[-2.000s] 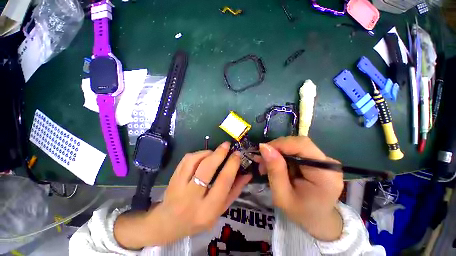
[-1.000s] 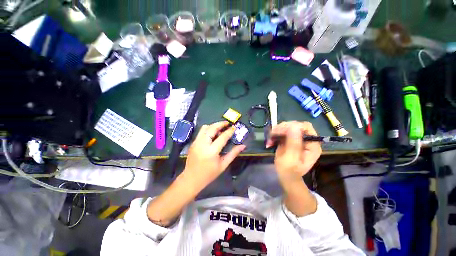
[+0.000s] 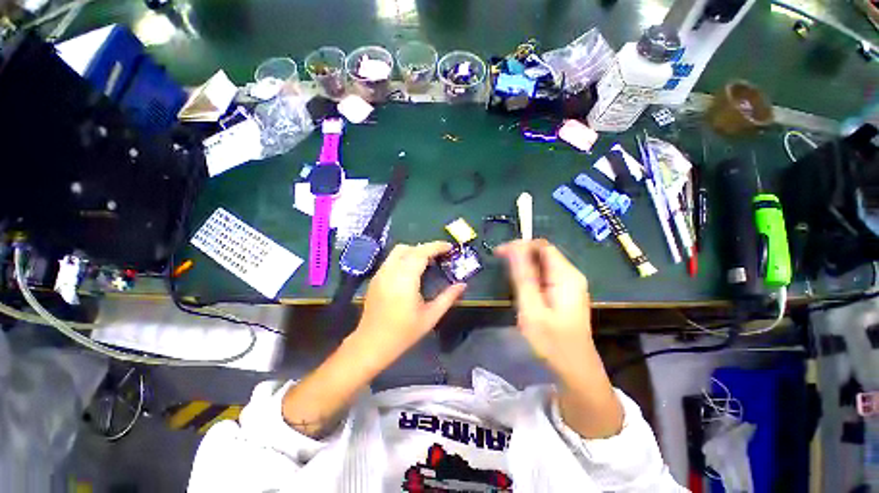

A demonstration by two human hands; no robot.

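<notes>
The small dark watch mainboard (image 3: 463, 265) with silvery patches lies at the bench's front edge. A yellow and white battery (image 3: 461, 231) sits at its far side. My left hand (image 3: 405, 294) holds the board's left side between fingers and thumb. My right hand (image 3: 552, 294) is slightly blurred, right of the board, with its fingertips beside the dark watch housing (image 3: 498, 231); whether it holds anything cannot be told. A cream stick (image 3: 524, 217) stands out just beyond my right fingers. A thin black ring (image 3: 463, 187) lies farther back.
Left are a black-strap smartwatch (image 3: 360, 252), a purple-strap smartwatch (image 3: 321, 217) and a label sheet (image 3: 246, 252). Right are blue straps (image 3: 583, 212), a striped screwdriver (image 3: 628, 246), pens and a green-and-black tool (image 3: 772, 241). Clear plastic cups (image 3: 371, 69) and a white bottle (image 3: 631, 85) line the rear.
The view has widened. My left hand stays at the board, now more visible. My right hand has moved off the board to the right, and its dark slim tool no longer shows.
</notes>
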